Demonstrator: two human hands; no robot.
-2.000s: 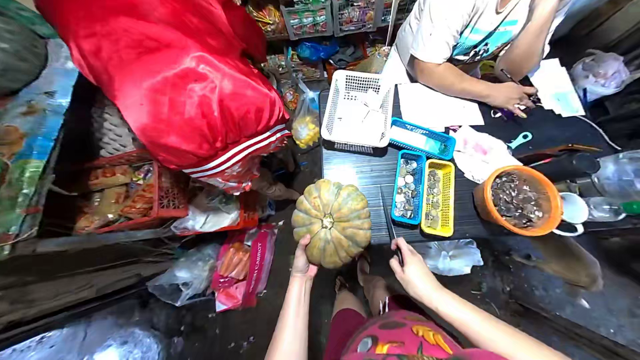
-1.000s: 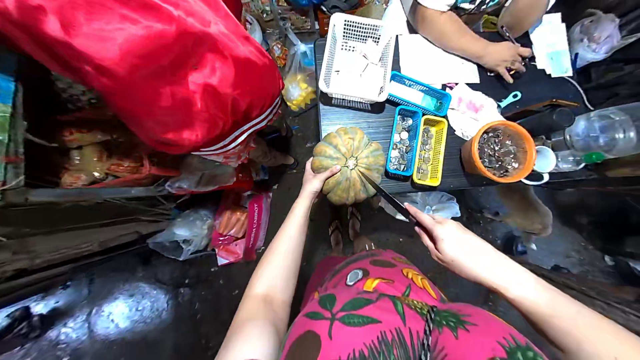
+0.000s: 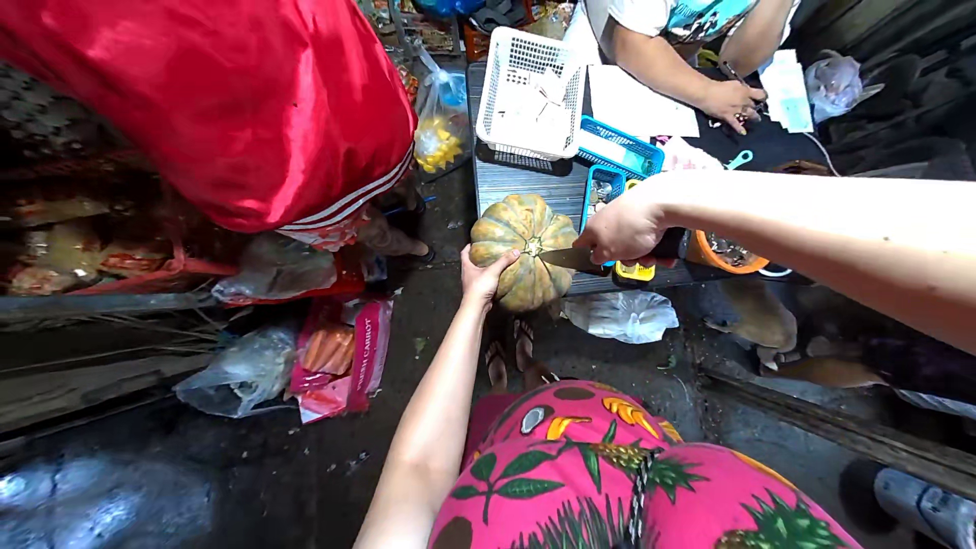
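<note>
A ribbed green-orange pumpkin [image 3: 512,223] rests at the near left corner of a dark table [image 3: 507,179]. My left hand [image 3: 485,276] grips its lower left side, with the thumb on top near the stem. My right hand [image 3: 624,226] is closed around a knife, whose dark blade [image 3: 566,259] lies across the pumpkin's right side with its tip by the stem. Whether the blade has entered the rind, I cannot tell. Under my right forearm, a blue basket of coins [image 3: 599,187], a yellow basket [image 3: 636,271] and an orange tub [image 3: 732,255] are partly hidden.
A white plastic basket [image 3: 496,91] and a blue tray [image 3: 610,145] stand farther back. Across the table, a person's hand [image 3: 732,103] holds a pen near papers. A person in red [image 3: 305,114] is close on the left. Plastic bags [image 3: 621,314] and a dog [image 3: 751,313] are below the table's edge.
My right hand has risen from beside the table edge to over the coin baskets, bringing the knife across the pumpkin's right side. My left hand has stayed on the pumpkin's left side.
</note>
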